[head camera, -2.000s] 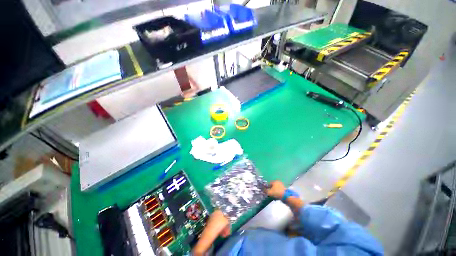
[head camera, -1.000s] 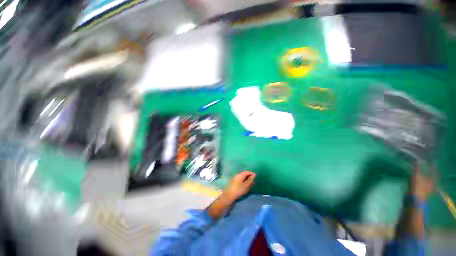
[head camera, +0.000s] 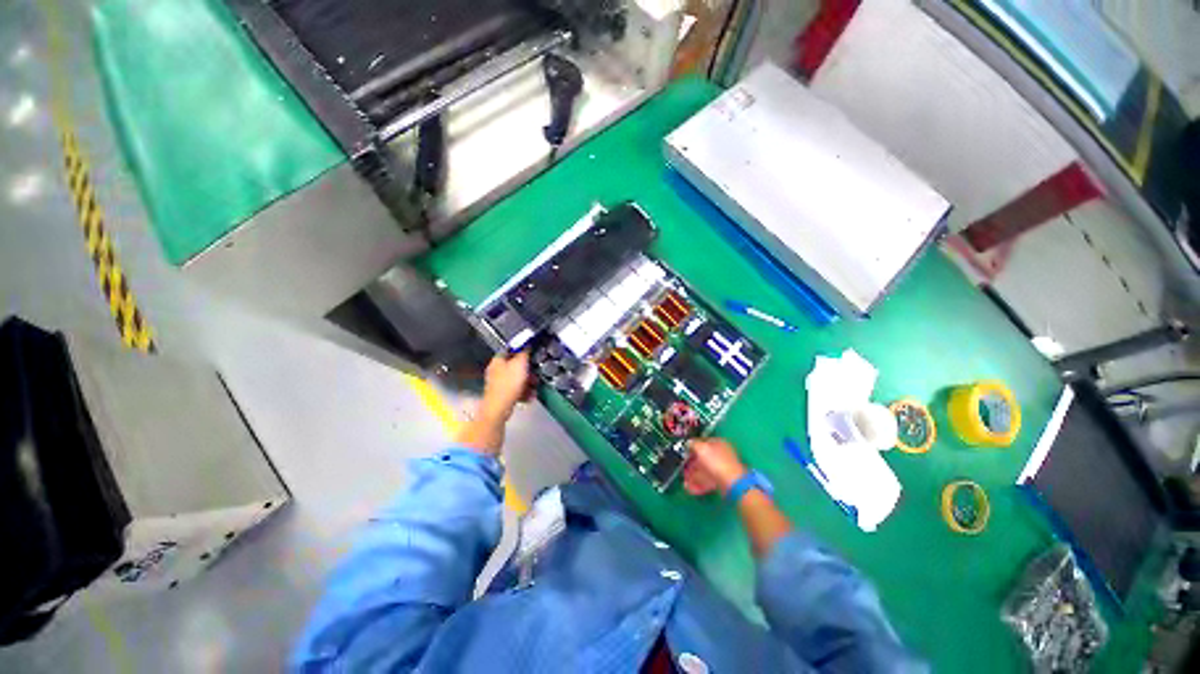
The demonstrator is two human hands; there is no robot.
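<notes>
The power circuit board assembly [head camera: 658,375] lies tilted on the green mat, with orange copper windings, white-silver blocks and dark round cans. A black vented panel [head camera: 573,274] lies along its far left side. My left hand [head camera: 504,388] grips the assembly's near left corner, by the panel's end and the cans; its fingertips are partly hidden. My right hand [head camera: 715,469], with a blue wristband, holds the board's near right corner. A clear bag of small parts [head camera: 1055,614] lies at the lower right.
A closed silver-grey chassis [head camera: 809,184] lies behind the board. To the right are a white wipe [head camera: 842,408] with a paper cup [head camera: 874,425], pens, yellow rings [head camera: 965,507], a tape roll [head camera: 984,415] and a dark tray [head camera: 1105,487]. A conveyor [head camera: 421,66] stands at the upper left.
The view has turned left. The bag was in my right hand and now lies on the mat. Both hands have moved onto the board assembly.
</notes>
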